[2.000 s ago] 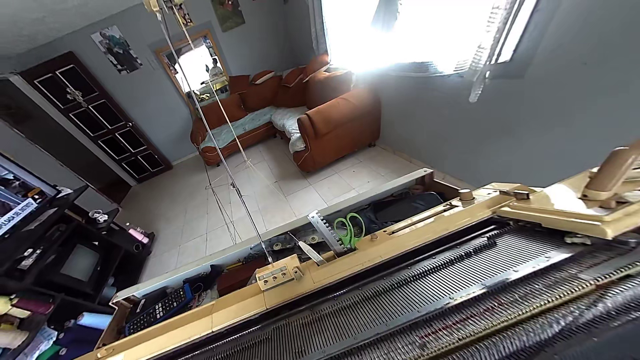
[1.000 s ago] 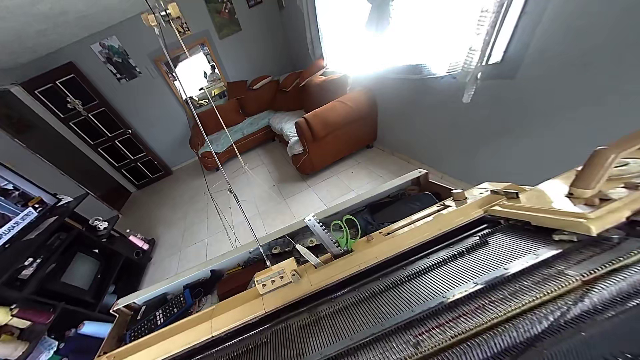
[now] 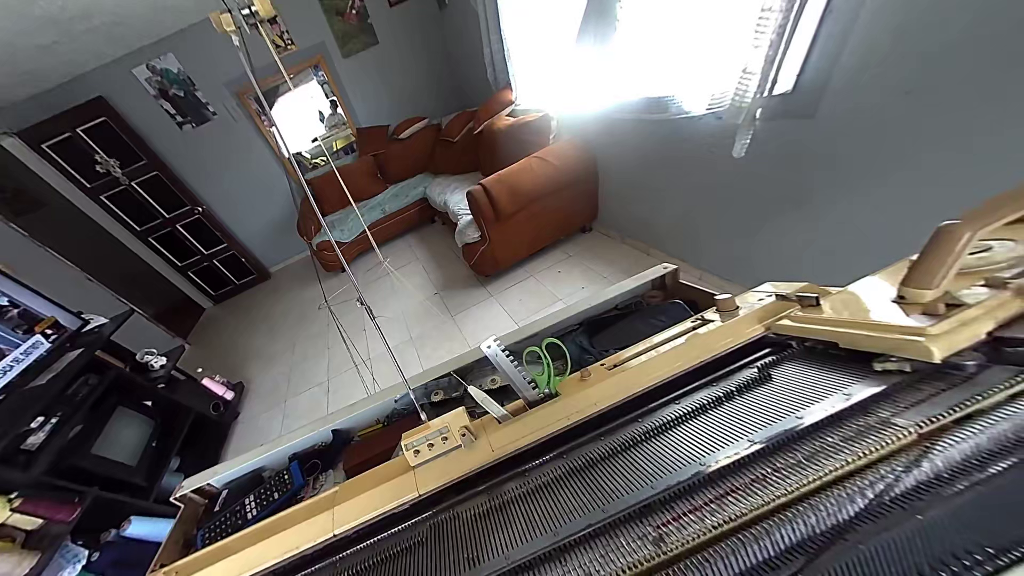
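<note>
Neither my left hand nor my right hand shows in the head view. A knitting machine's needle bed (image 3: 640, 448) runs diagonally across the lower right. Its cream carriage (image 3: 872, 320), with a brown handle (image 3: 936, 264), sits at the right end of the bed. A yarn tension mast (image 3: 328, 232) rises from a cream holder block (image 3: 436, 438) on the machine's rear rail. Behind the rail, green-handled scissors (image 3: 546, 366), a white toothed comb tool (image 3: 508, 368) and a pale-handled tool (image 3: 486, 402) stand in a long tray (image 3: 448, 364).
A blue-edged calculator or remote (image 3: 252, 508) lies in the tray's left end. Thread cones (image 3: 148, 528) and a dark shelf unit (image 3: 120, 432) stand at left. Beyond the tiled floor (image 3: 416, 296) are a brown corner sofa (image 3: 532, 200), a dark door (image 3: 148, 200) and a bright window.
The carriage appears slightly further right along the bed than two seconds ago, though the view itself has shifted a little.
</note>
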